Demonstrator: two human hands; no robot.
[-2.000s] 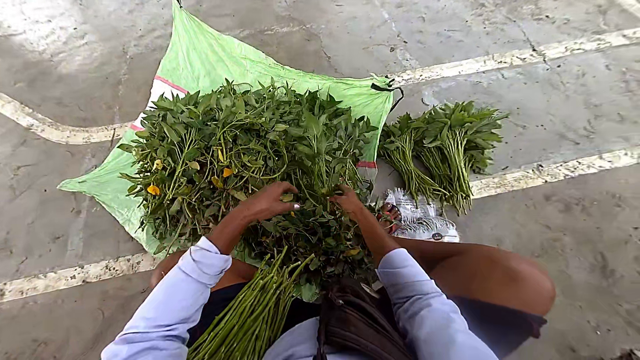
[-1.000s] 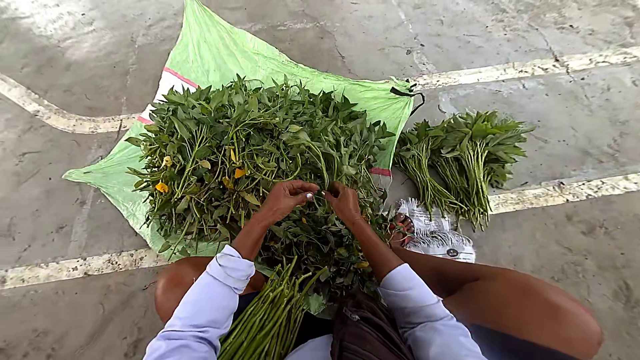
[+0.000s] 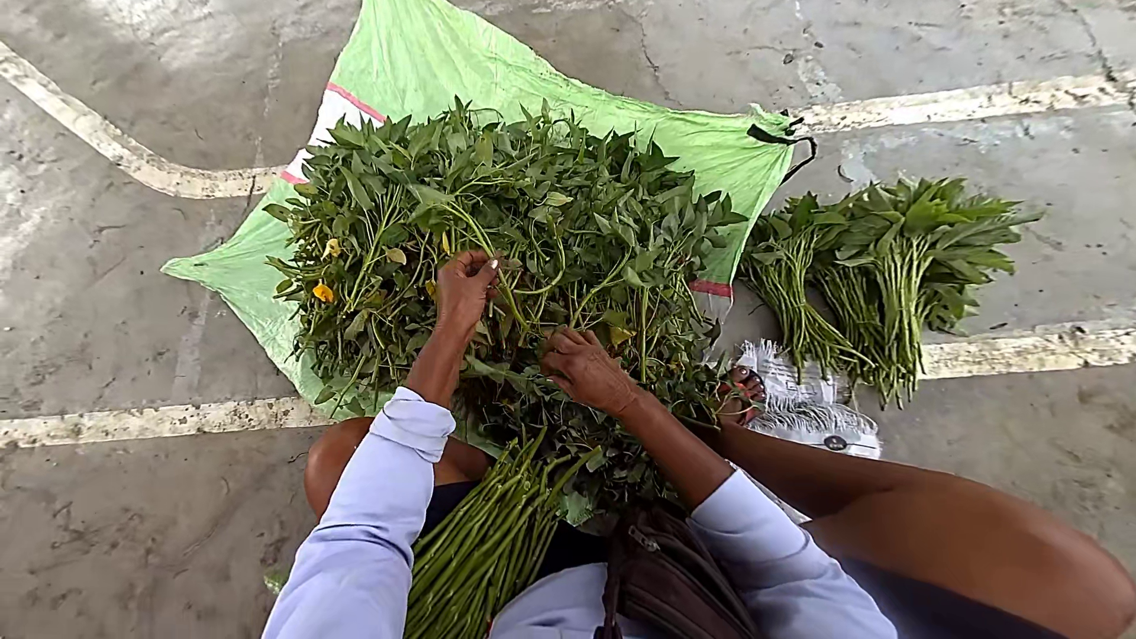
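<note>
A large heap of leafy green vines lies on a spread green woven sack on the floor. My left hand pinches a pale green leafy stem above the heap's middle. To its right and nearer my body, my right hand has its fingers curled at the leaves; whether they grip a stem cannot be told. A bundle of long green stems rests at my lap, below both hands. A few yellow leaves show at the heap's left side.
Several bunches of leafy greens lie on the concrete floor right of the sack. Near my foot is a frayed white woven sheet. A dark bag sits at my waist. A black cord hangs from the sack's corner.
The hands, close together a second ago, are now farther apart. My left hand has moved up and left over the heap, with a stem in its fingers.
</note>
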